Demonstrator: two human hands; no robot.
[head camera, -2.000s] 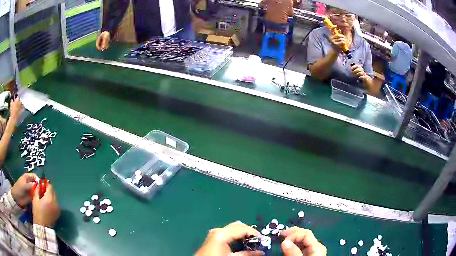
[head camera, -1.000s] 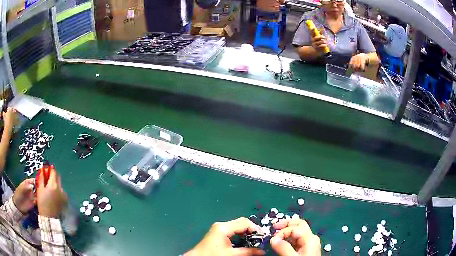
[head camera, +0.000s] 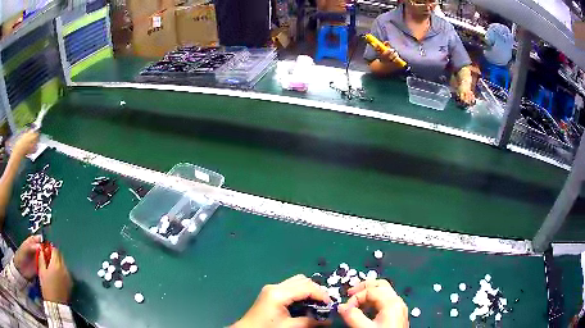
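Observation:
My left hand (head camera: 277, 303) is at the bottom centre, cut off by the lower edge, with its fingers closed on a small black part (head camera: 315, 310), likely a battery unit. My right hand (head camera: 378, 305) is just right of it. Its thumb and forefinger meet at the right end of the black part; whether they pinch a pad or wire there is too small to tell. Small round white and black foam pads (head camera: 345, 274) lie loose just beyond my fingers, partly hidden by them. The underside of the black part is hidden by my hands.
More white pads (head camera: 486, 300) lie right, others (head camera: 118, 269) left. An open clear box (head camera: 174, 216) with pads leans on the pale conveyor edge (head camera: 333, 225). Black-and-white parts (head camera: 40, 197) lie far left. A neighbour's hands hold a red-handled tool (head camera: 45, 254). A person opposite holds a yellow tool (head camera: 386, 51).
My hands stay together on the black part, fingers shifted slightly. The person opposite has lowered the yellow tool and reaches beside the clear bin. A neighbouring hand at far left has lifted something white.

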